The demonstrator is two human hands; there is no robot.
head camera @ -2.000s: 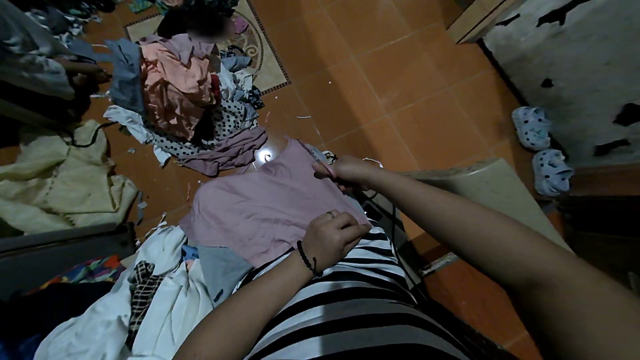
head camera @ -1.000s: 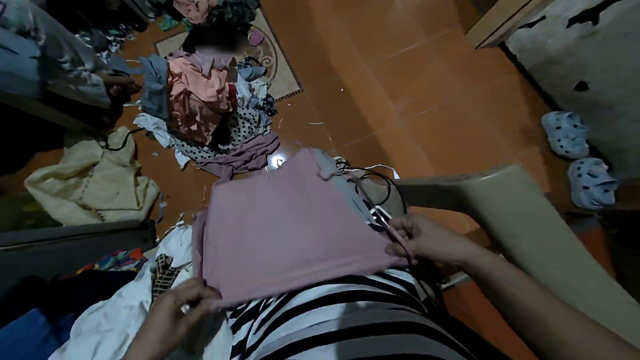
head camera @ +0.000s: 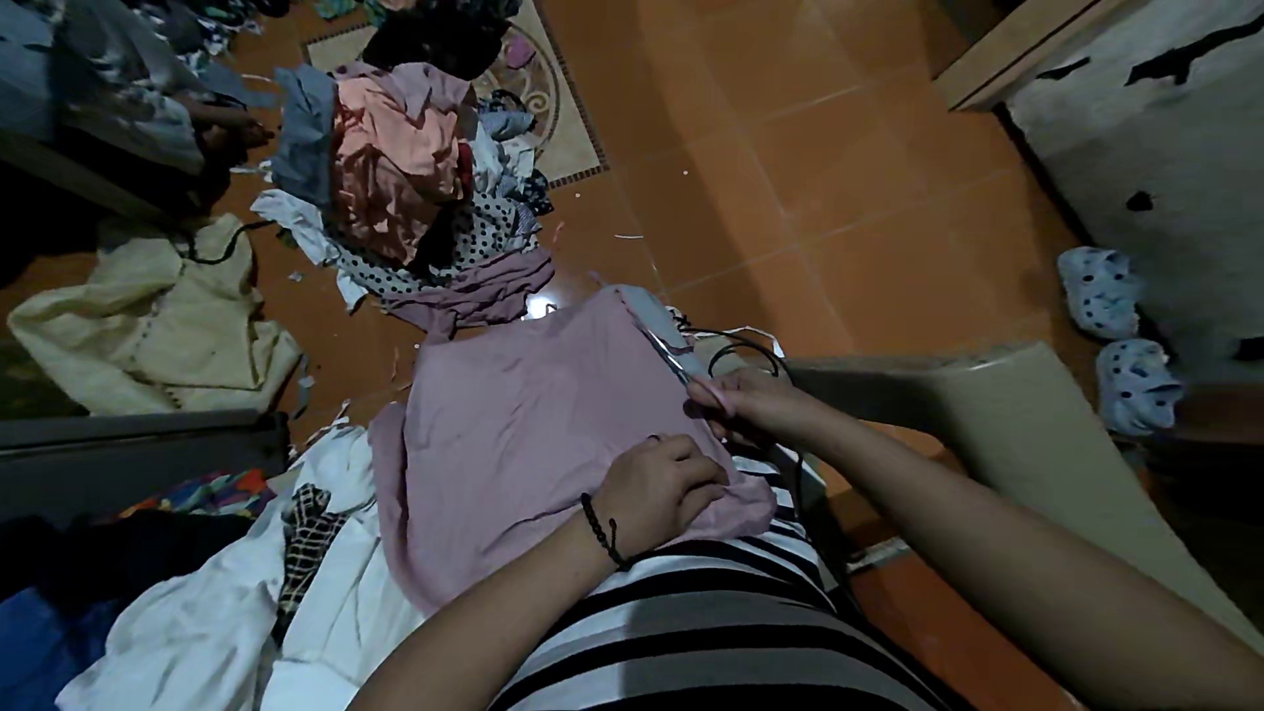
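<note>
A pink cloth (head camera: 523,415) lies spread over my lap, on a black, white and grey striped garment (head camera: 711,632). My right hand (head camera: 746,407) holds scissors (head camera: 664,355) by the pink handle at the cloth's right edge, the blades pointing up and left along it. A light grey-blue piece of fabric (head camera: 647,308) shows beyond the blades. My left hand (head camera: 662,494), with a black braided bracelet at the wrist, rests on the lower right part of the cloth with curled fingers; whether it pinches the fabric is hard to tell.
A heap of mixed clothes (head camera: 395,168) lies on the tiled floor ahead. Yellow fabric (head camera: 188,326) is at the left, white cloth (head camera: 336,592) beside my lap. A chair arm (head camera: 997,425) and a pair of clogs (head camera: 1101,291) are at the right. A person's foot (head camera: 232,128) shows upper left.
My left hand has moved from the cloth's lower left corner onto its lower right part. My right hand and the scissors have moved up along the right edge since one second ago.
</note>
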